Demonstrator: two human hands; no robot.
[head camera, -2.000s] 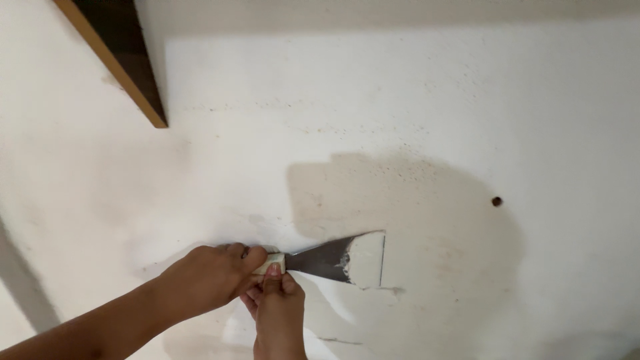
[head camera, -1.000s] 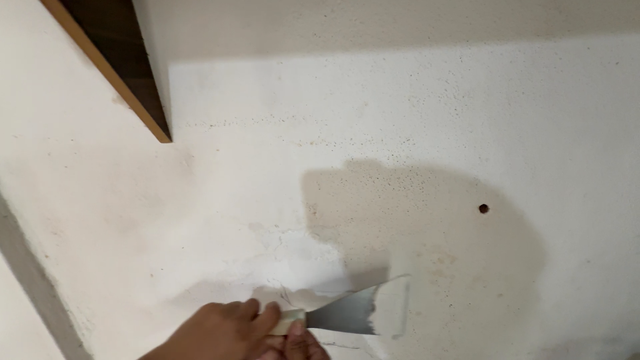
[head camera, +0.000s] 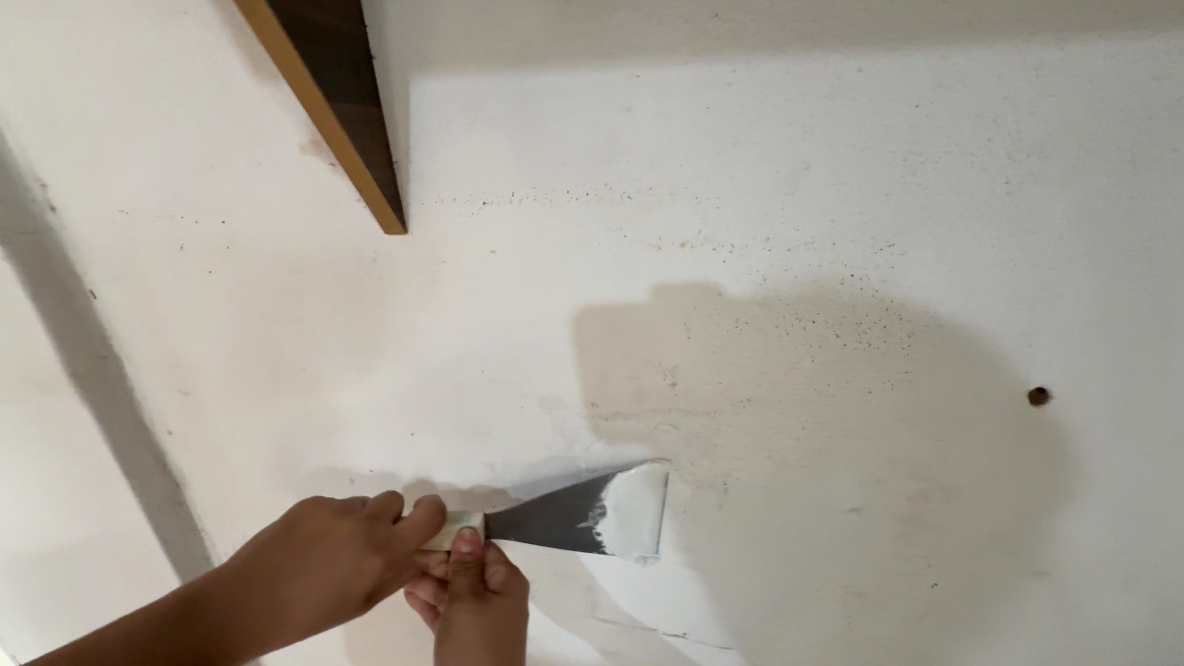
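A putty knife (head camera: 555, 518) lies with its wide metal blade close to the white wall (head camera: 740, 139). White filler (head camera: 632, 513) covers the outer part of the blade along its edge. My left hand (head camera: 333, 550) comes in from the lower left and is closed around the pale handle (head camera: 453, 530). From the bottom, my right hand (head camera: 481, 597) grips the same handle near the blade, its thumb on the handle and some fingers partly hidden. Whether the whole blade edge touches the wall cannot be told.
A brown board with a lighter edge (head camera: 338, 125) projects at the upper left. A small dark hole (head camera: 1039, 396) is in the wall on the right. A grey strip (head camera: 102, 361) runs down the left side. Small specks and a thin crack (head camera: 680, 635) mark the wall, and a large shadow falls across it.
The putty knife and both hands sat lower in the view one second ago and are now higher and farther left in it. Both hands stay on the handle. The view has shifted somewhat.
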